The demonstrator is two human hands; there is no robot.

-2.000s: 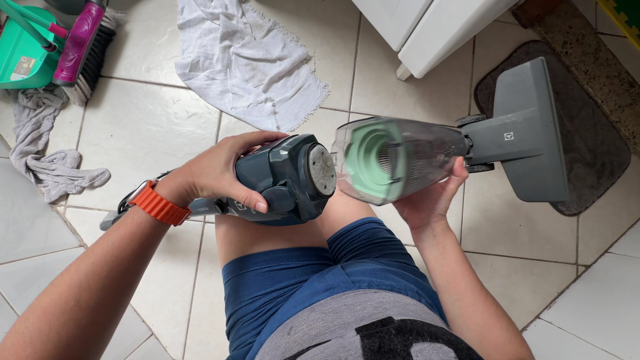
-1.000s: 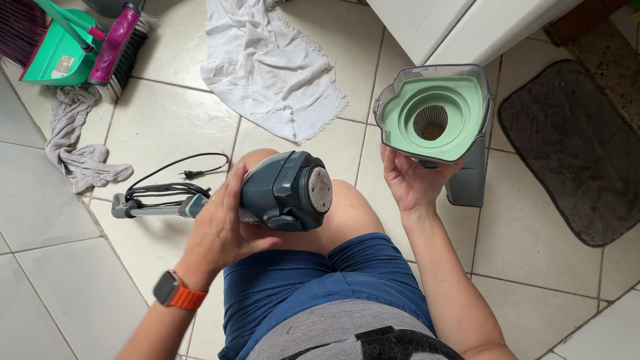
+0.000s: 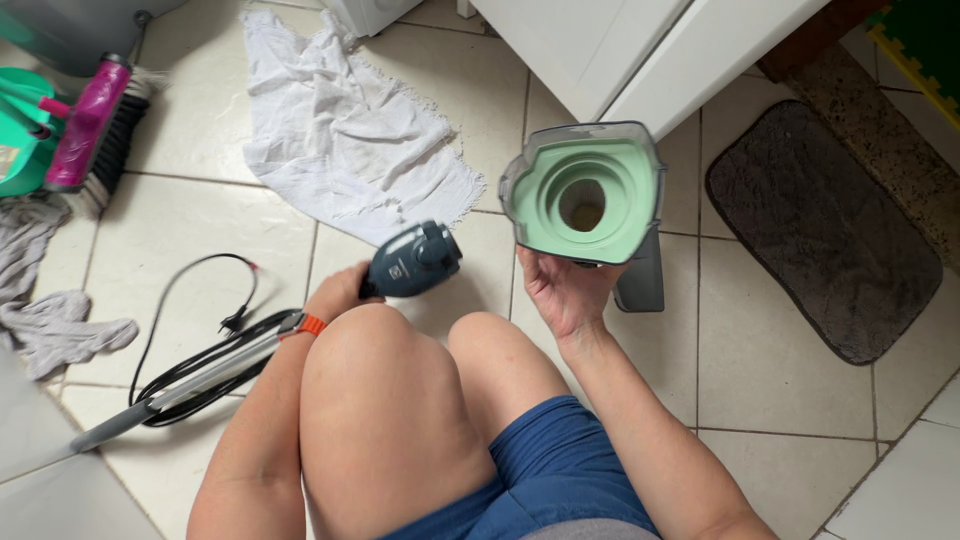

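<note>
My left hand (image 3: 343,291) grips the rear of a dark blue vacuum cleaner motor body (image 3: 414,260), low beyond my knee. A metal tube handle (image 3: 217,369) with a coiled black power cord (image 3: 169,397) runs from it toward the lower left. My right hand (image 3: 564,289) holds up the clear dust container (image 3: 654,161) from below. Its open end faces me and shows a light green filter holder (image 3: 627,180) with a round central hole. Part of the grey floor nozzle (image 3: 641,274) shows beneath it; the rest is hidden.
A white frayed cloth (image 3: 337,127) lies on the tiles ahead. At left are a magenta broom head (image 3: 88,124), a green dustpan (image 3: 19,142) and a grey rag (image 3: 67,326). White furniture (image 3: 585,45) stands ahead of my right hand, and a dark mat (image 3: 817,232) lies at right.
The motor body has moved from above my thighs to lower down beyond my left knee, still in my left hand. My right hand has turned the container's open end upward since the earliest frame.
</note>
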